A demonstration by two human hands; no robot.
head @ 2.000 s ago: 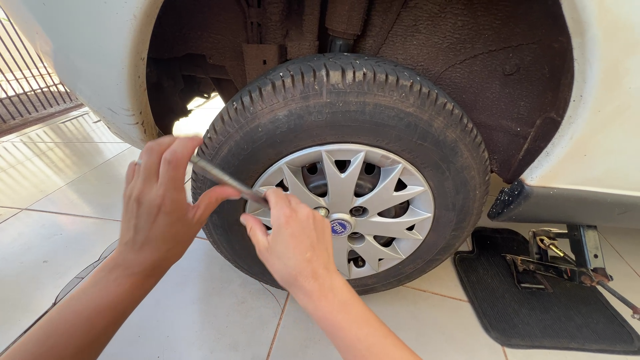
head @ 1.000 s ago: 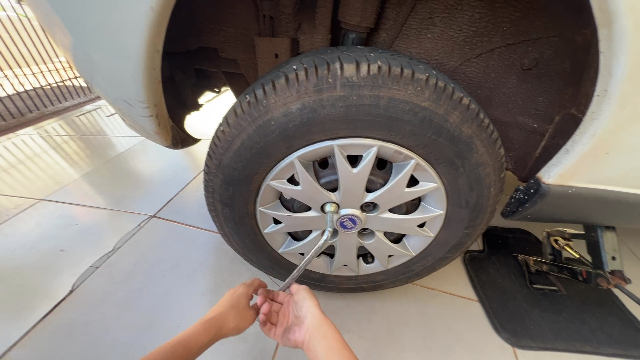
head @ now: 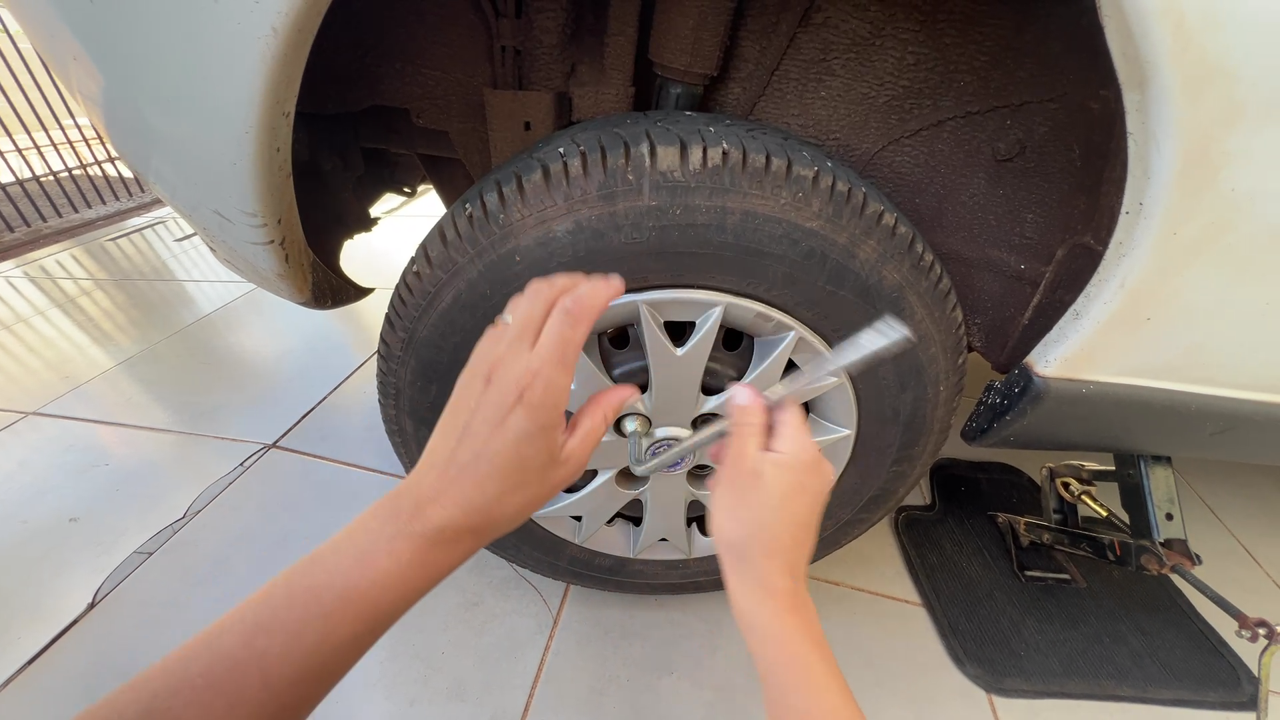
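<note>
An L-shaped lug wrench (head: 690, 440) has its socket end on a wheel bolt left of the hub centre, and its handle points up and right, blurred at the tip. My right hand (head: 772, 480) is closed around the handle, right of the hub. My left hand (head: 520, 400) is raised over the left side of the wheel, fingers apart, its thumb near the wrench's socket; it holds nothing. Behind both hands are the silver wheel cover (head: 665, 515) and the black tire (head: 670, 225), inside the wheel arch of a white car.
At the right, a scissor jack (head: 1150, 510) stands under the car's sill (head: 1140, 415), on a black floor mat (head: 1090, 640). A crank rod runs from the jack toward the right edge. The floor has light tiles (head: 450, 620). A metal gate (head: 50, 140) shows at the upper left.
A second ago the wrench handle pointed down and left with both hands at its lower end; now it points up and right. My left hand has come off it and moved up.
</note>
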